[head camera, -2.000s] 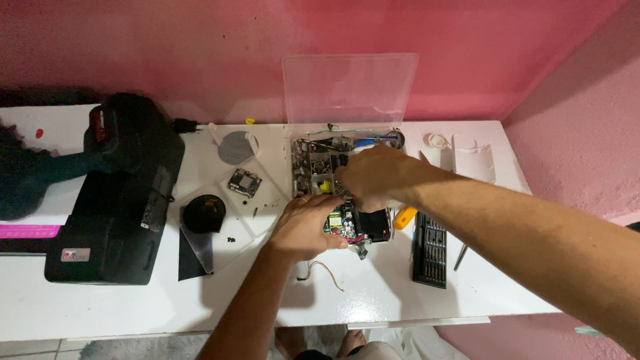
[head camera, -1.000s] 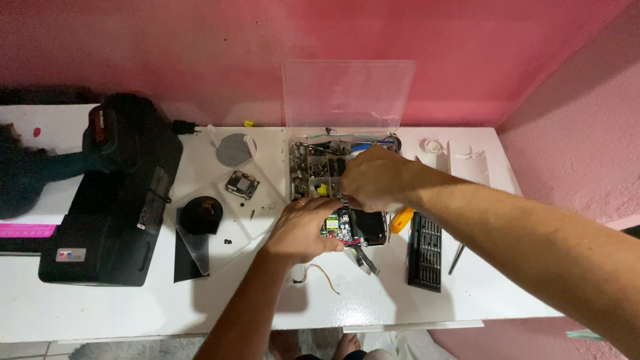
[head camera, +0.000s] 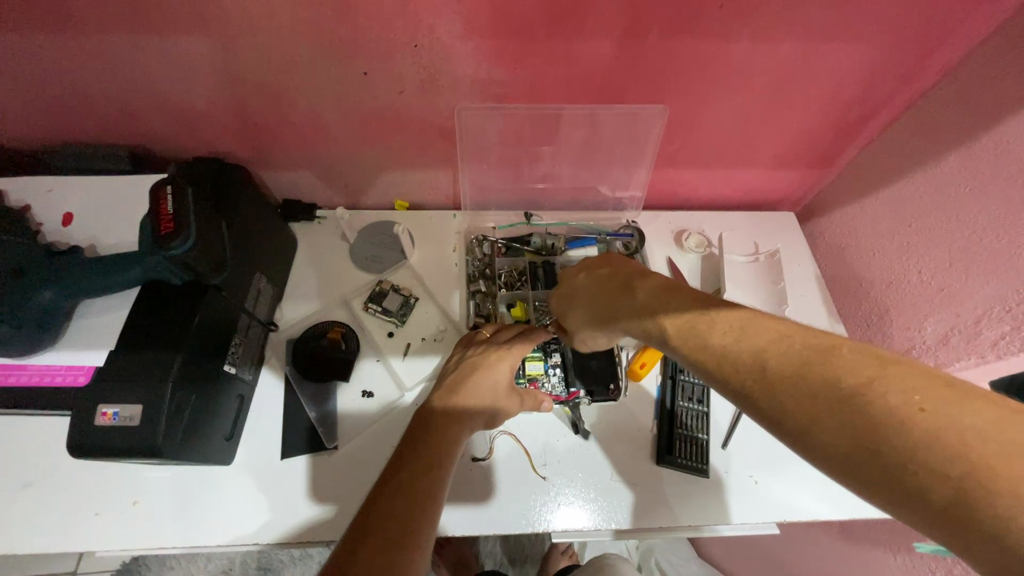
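My left hand (head camera: 490, 374) grips the left side of a green circuit board (head camera: 544, 368), which is joined to or lies against a black part (head camera: 598, 373). My right hand (head camera: 596, 302), its fingers bent down, is at the board's top edge, over the front of a clear compartment box (head camera: 470, 296) of screws and small parts. What its fingertips hold is hidden. A black clip-like piece (head camera: 578, 421) sticks out below the board. Nearer the table's front edge lies a thin cable (head camera: 520, 448). The orange handle (head camera: 644, 364) of a tool is to the right of the black part.
A black printer (head camera: 176, 384) with a cordless drill (head camera: 104, 272) on it fills the left. Beside it are clear plastic sheets (head camera: 376, 400), a small circuit board (head camera: 390, 302) and a black round part (head camera: 325, 352). A bit set (head camera: 684, 420), tweezers (head camera: 731, 428) and a white plastic shell (head camera: 752, 276) lie at right.
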